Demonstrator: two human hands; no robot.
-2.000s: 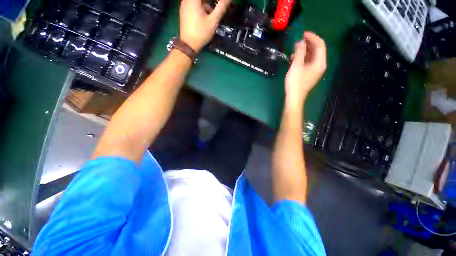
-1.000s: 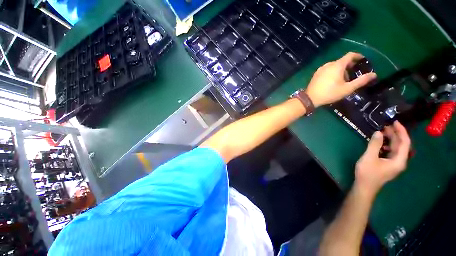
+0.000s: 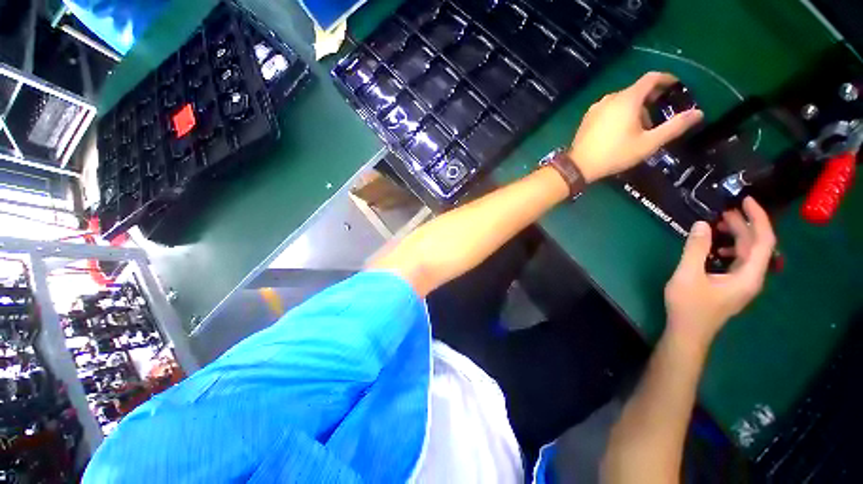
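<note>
The black fixture (image 3: pixel 653 200), with white lettering along its front edge, lies on the green bench at the right. My left hand (image 3: pixel 620 128) is at its far left corner, with a small black component (image 3: pixel 674 106) between thumb and fingers. My right hand (image 3: pixel 719 284) is at the fixture's right end. Its thumb and fingers are curled around a dark part there; whether they grip it is unclear. The toggle clamp's red grip (image 3: pixel 830 189) stands out behind the fixture, untouched.
A glossy black blister tray (image 3: pixel 454 95) lies left of the fixture. A second tray stack (image 3: pixel 180 165) with an orange-red piece (image 3: pixel 184 120) is at the far left. Racks (image 3: pixel 114 350) stand beyond the bench's left edge. A thin pale line curves behind the fixture.
The view has swung left since two seconds ago. My right hand has moved from beside the fixture onto its right end. Over the last second both hands have stayed almost in place.
</note>
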